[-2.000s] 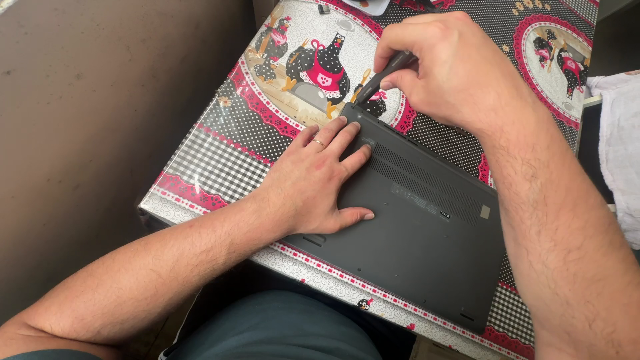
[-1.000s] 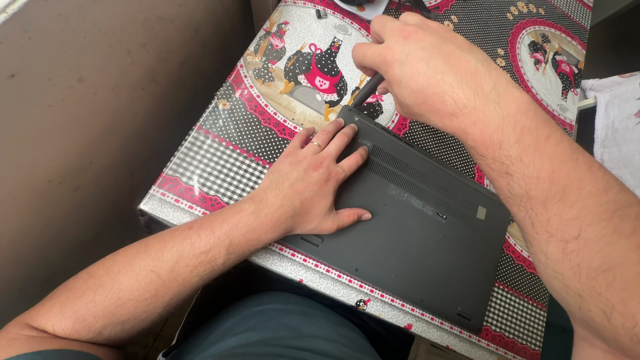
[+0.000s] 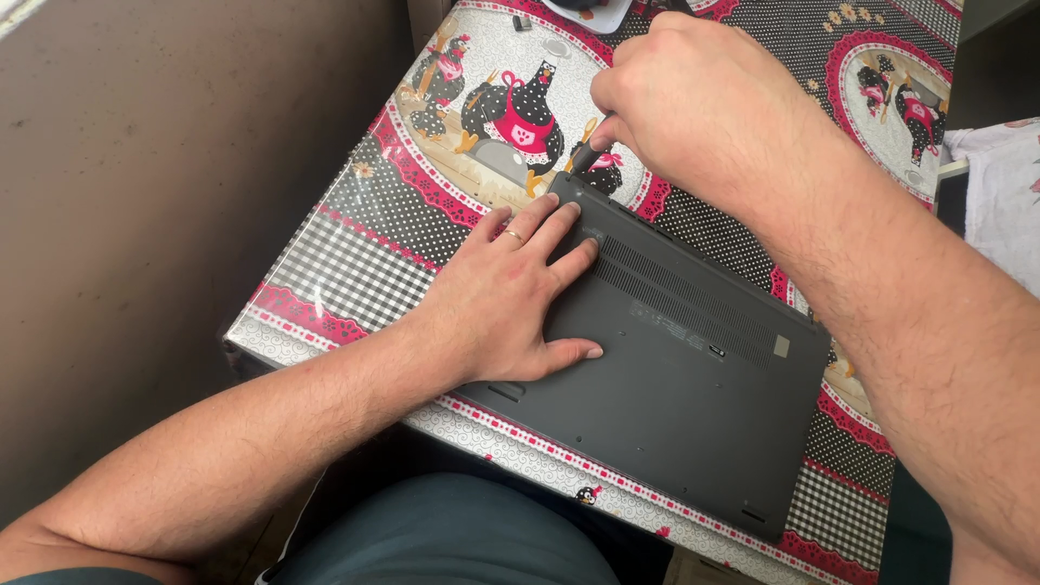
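A dark grey laptop (image 3: 682, 406) lies upside down on the table, its vents and small screw holes facing up. My left hand (image 3: 524, 292) rests on it with spread fingers, the fingertips near its upper left corner. A ring is on one finger. My right hand (image 3: 674, 97) grips a dark tool handle (image 3: 593, 150), which slants down to that same corner. The tool's tip and its exact contact with the laptop are hidden or too small to tell.
A patterned tablecloth (image 3: 374, 244) with hens covers the table. A white tray (image 3: 601, 15) with dark items stands at the top edge, and a small dark object (image 3: 522, 23) lies left of it. A wall (image 3: 162, 203) is at the left, a white cloth (image 3: 1003, 187) at the right.
My right hand has turned and its grip on the tool has changed; the handle is more covered than two seconds ago. My left hand has stayed on the laptop.
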